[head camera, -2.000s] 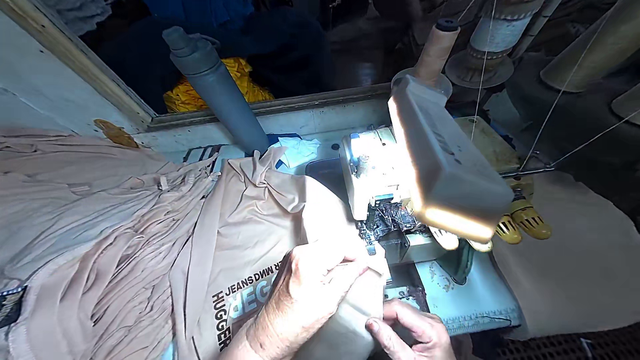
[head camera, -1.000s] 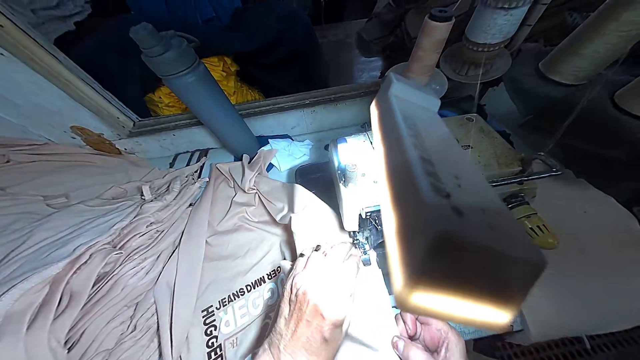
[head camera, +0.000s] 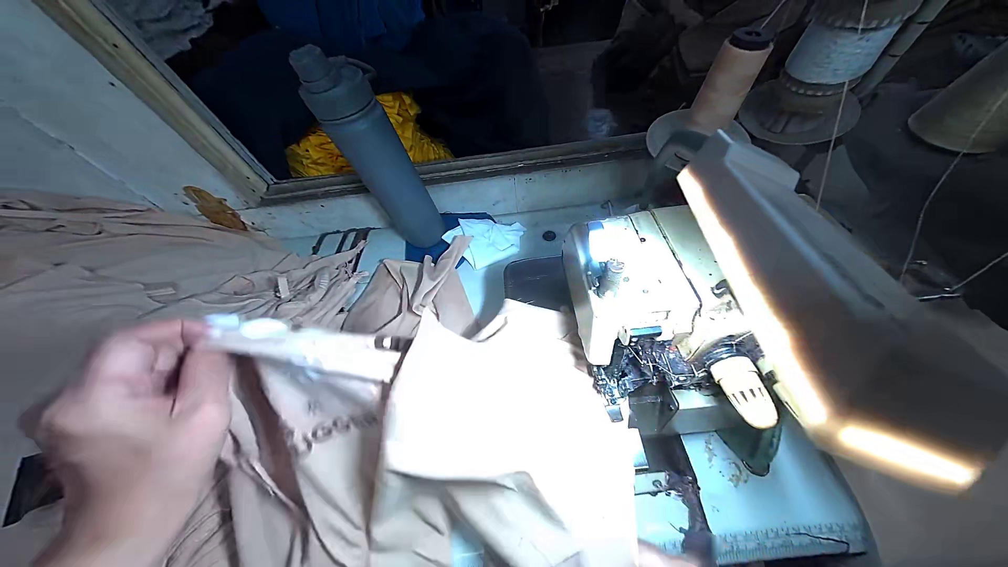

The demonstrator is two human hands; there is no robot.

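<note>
My left hand (head camera: pixel 150 425), blurred, pinches the edge of a beige knit garment piece (head camera: pixel 488 417) and holds it up at the left. Dark printing shows on the fabric, partly folded over. Only a sliver of my right hand (head camera: pixel 661 556) shows at the bottom edge, by the fabric's lower right corner; its fingers are hidden. The overlock sewing machine (head camera: pixel 630 276) stands right of the cloth, its needle and presser foot area (head camera: pixel 616 394) brightly lit. The fabric's right edge lies close beside the presser foot.
Piled beige fabric (head camera: pixel 118 268) covers the left side. A grey bottle (head camera: pixel 378 150) leans against the window ledge near a white crumpled cloth (head camera: pixel 488 240). A lit lamp (head camera: pixel 850 315) overhangs the machine's right side. A thread cone (head camera: pixel 728 83) and taut threads stand behind.
My left hand has moved left, away from the presser foot, lifting the fabric's edge with it. My right hand has dropped mostly out of view. The view has shifted.
</note>
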